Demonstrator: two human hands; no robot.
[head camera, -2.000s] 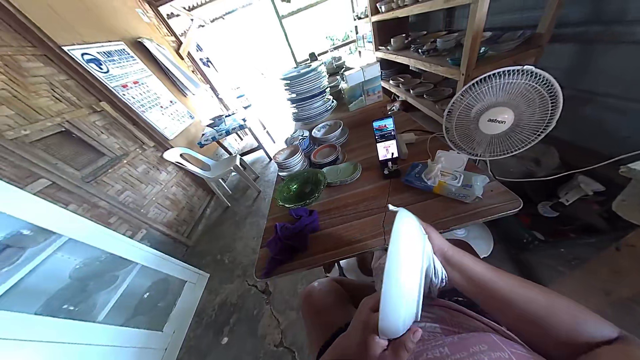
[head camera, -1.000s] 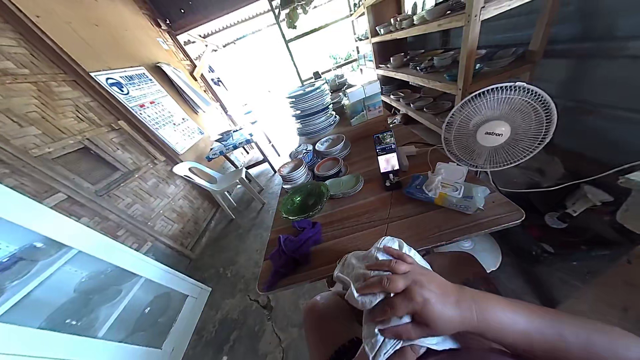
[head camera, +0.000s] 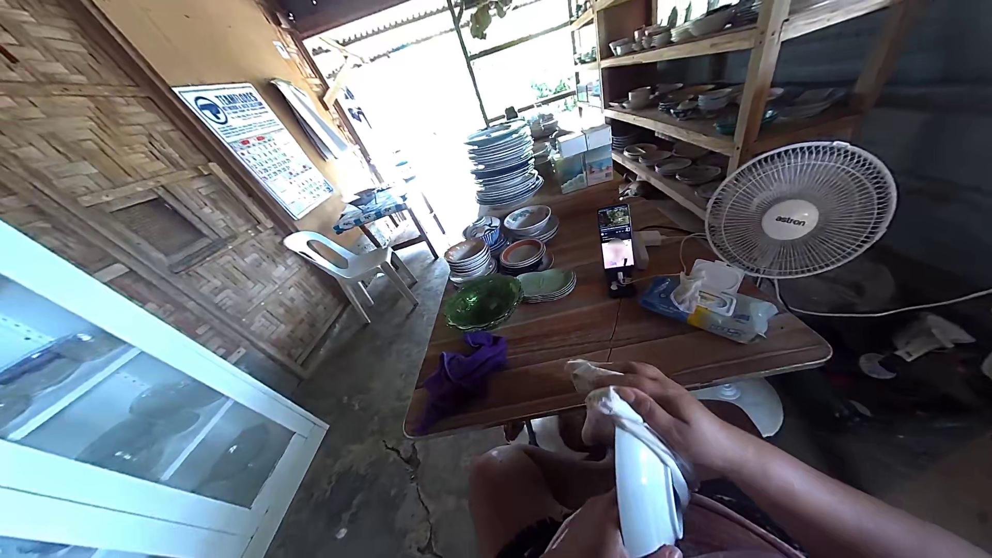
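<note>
A white ceramic bowl (head camera: 645, 492) is held on edge above my lap. My left hand (head camera: 593, 527) grips its lower part, with the thumb at the near rim. Over the upper rim, my right hand (head camera: 670, 415) presses a whitish cloth (head camera: 616, 407) against the bowl; part of the cloth hangs out past the fingers. The far side of the bowl and some fingers are hidden. Beyond my hands, a crumpled purple cloth (head camera: 469, 368) lies at the table's near left corner, beside a green glass bowl (head camera: 484, 301).
The wooden table (head camera: 558, 341) also bears stacked plates (head camera: 504, 167), stacked bowls (head camera: 470, 260), green dishes (head camera: 547, 284), a phone on a stand (head camera: 616, 240) and a wipes pack (head camera: 709, 306). An electric fan (head camera: 802, 209) stands at right, a glass-fronted cabinet (head camera: 155, 465) at left.
A second ago my right hand lay spread over the cloth in front of me; now the white bowl shows on edge, with that hand and the cloth at its upper rim.
</note>
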